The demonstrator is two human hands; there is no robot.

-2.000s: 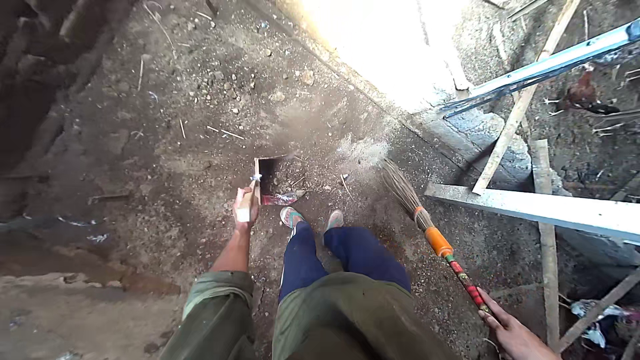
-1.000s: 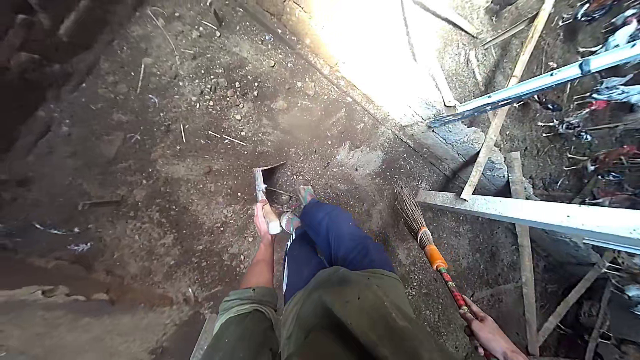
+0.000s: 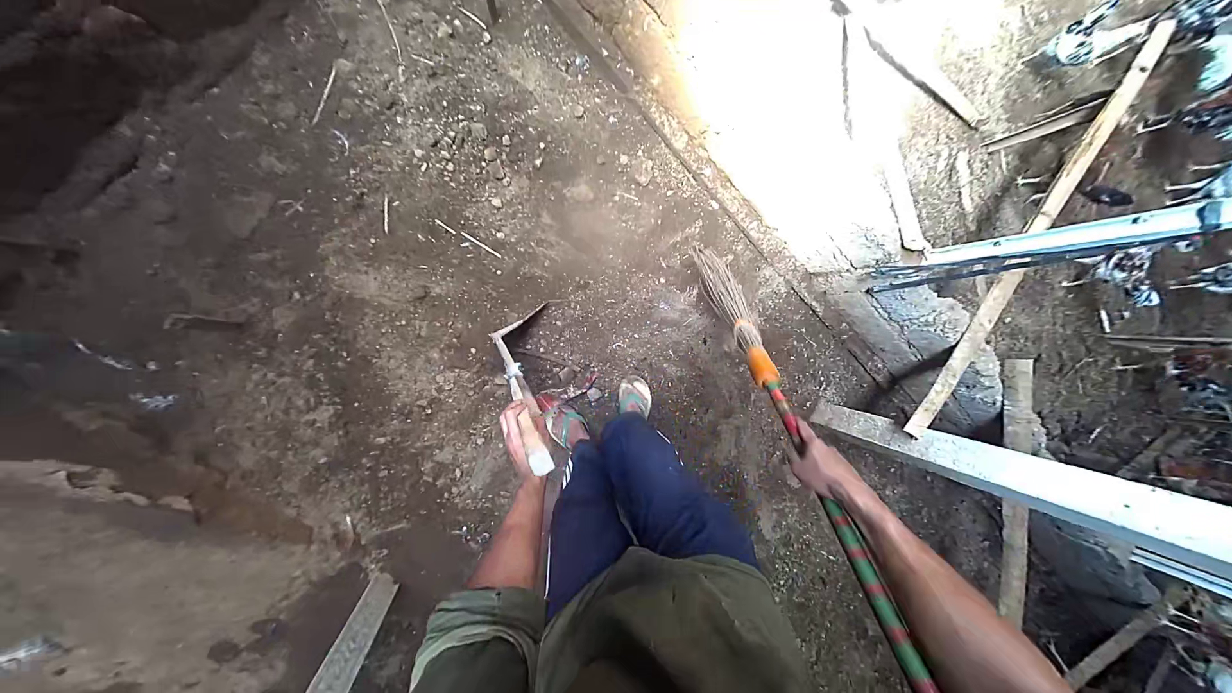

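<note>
My left hand (image 3: 520, 438) grips the pale handle of a dustpan (image 3: 522, 325), which rests low over the dirt floor just left of my feet. Its pan is seen nearly edge-on, so what lies in it is hidden. My right hand (image 3: 823, 464) is closed around the red and green striped handle of a stick broom (image 3: 726, 289) with an orange collar. The bristles touch or hover just above the floor, ahead and to the right of my feet. Dust and small debris (image 3: 674, 310) lie between the broom and the dustpan.
A white beam (image 3: 1020, 472), a metal rail (image 3: 1078, 238) and a wooden pole (image 3: 1049, 212) stand at the right, with several chickens (image 3: 1126, 269) beyond them. A concrete ledge (image 3: 751, 115) glares in sunlight ahead. A wooden plank (image 3: 356, 635) lies at the lower left.
My right hand has moved forward and inward with the broom, bringing the bristles nearer the dustpan. My feet have shifted. The dustpan stays in my left hand.
</note>
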